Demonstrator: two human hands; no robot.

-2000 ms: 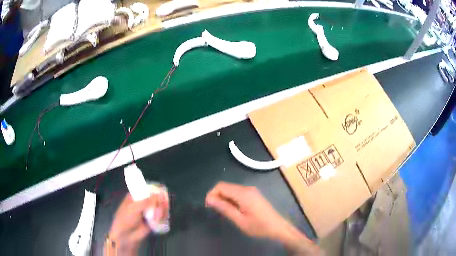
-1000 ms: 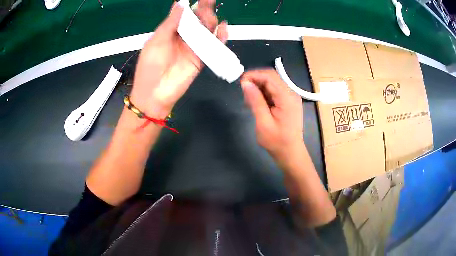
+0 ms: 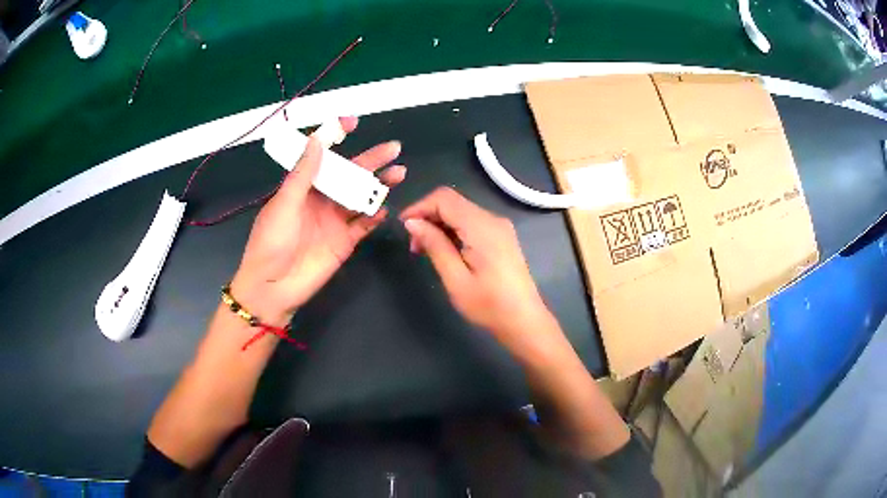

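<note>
My left hand (image 3: 306,219) holds a white housing piece (image 3: 336,180) between thumb and fingers, its square end with small dark holes pointing right toward my right hand. Another white part lies behind it under the fingers. Thin red and dark wires (image 3: 233,148) run near its upper left end. My right hand (image 3: 472,255) is just right of the square end, thumb and forefinger pinched together; whether something tiny is between them cannot be told. A white handle housing (image 3: 141,272) lies on the dark bench at the left. A white curved shell (image 3: 510,182) lies right of centre, one end at the carton.
A flattened brown carton (image 3: 681,282) lies on the bench at right. A white rail (image 3: 418,85) divides the bench from the green belt (image 3: 389,34), which carries a white part with blue (image 3: 86,37), wires and another curved piece (image 3: 752,27). More cardboard (image 3: 715,394) is below right.
The view has tilted down since the earliest frame. Since the last frame, my left hand has lowered and turned the piece so its holed end shows. My right hand has moved slightly left and down.
</note>
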